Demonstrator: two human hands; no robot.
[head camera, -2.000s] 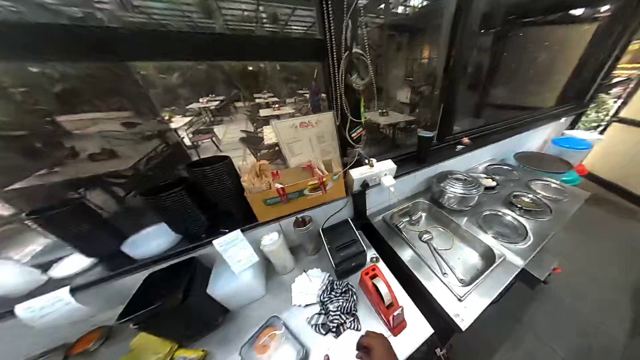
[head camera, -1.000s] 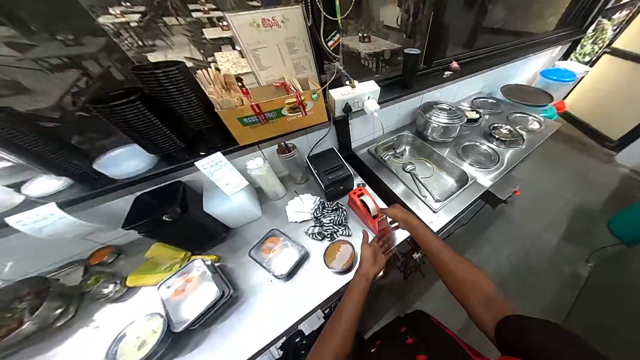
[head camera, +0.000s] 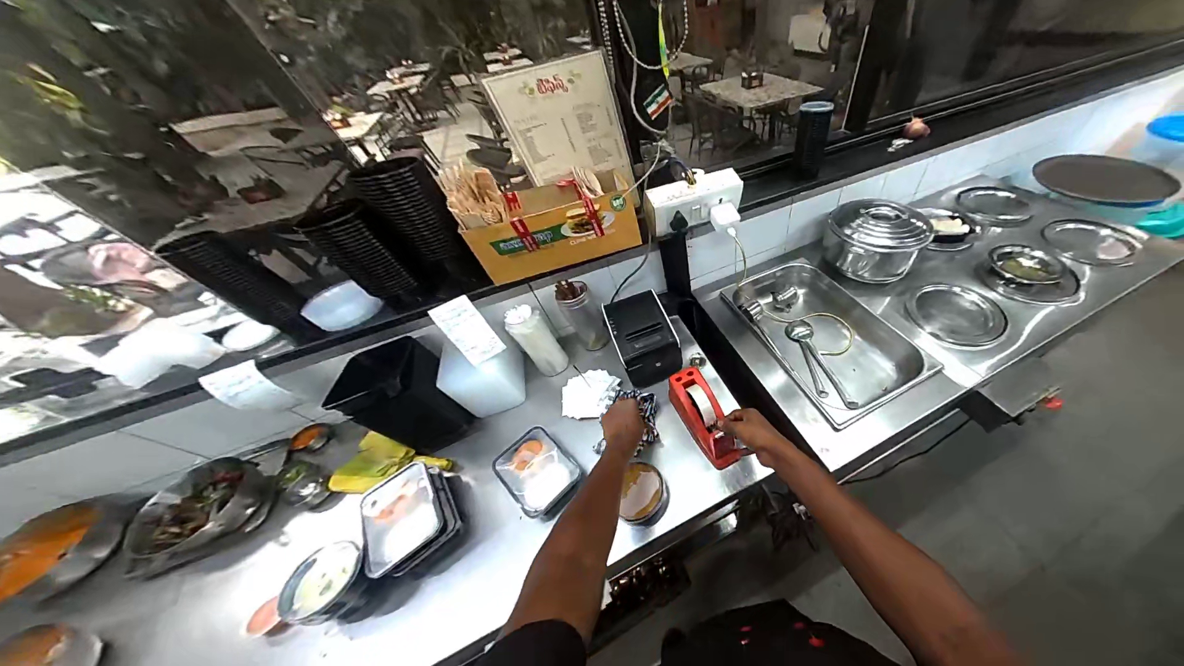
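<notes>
My left hand (head camera: 622, 427) rests on a crumpled black-and-white striped cloth (head camera: 646, 422); whether its fingers grip the cloth is unclear. White paper slips (head camera: 588, 395) lie just left of the cloth. At the front end of a red tape dispenser (head camera: 696, 416) is my right hand (head camera: 747, 433), fingertips near the tape; a hold on it cannot be made out. A round lidded container with brown contents (head camera: 642, 492) sits below my left hand. Left of that forearm stands a rectangular black container with a clear lid (head camera: 537, 470). Behind the dispenser is a black receipt printer (head camera: 642, 339).
A steel sink (head camera: 832, 342) holding ladles lies right of the dispenser. The counter's left side bears stacked lidded containers (head camera: 402, 518), a yellow cloth (head camera: 375, 462) and a black bin (head camera: 400, 392). A carton with wooden cutlery (head camera: 555, 231) stands on the ledge.
My left hand has moved from beside the tape dispenser's front end to the striped cloth. My right hand remains by the dispenser. The view has shifted.
</notes>
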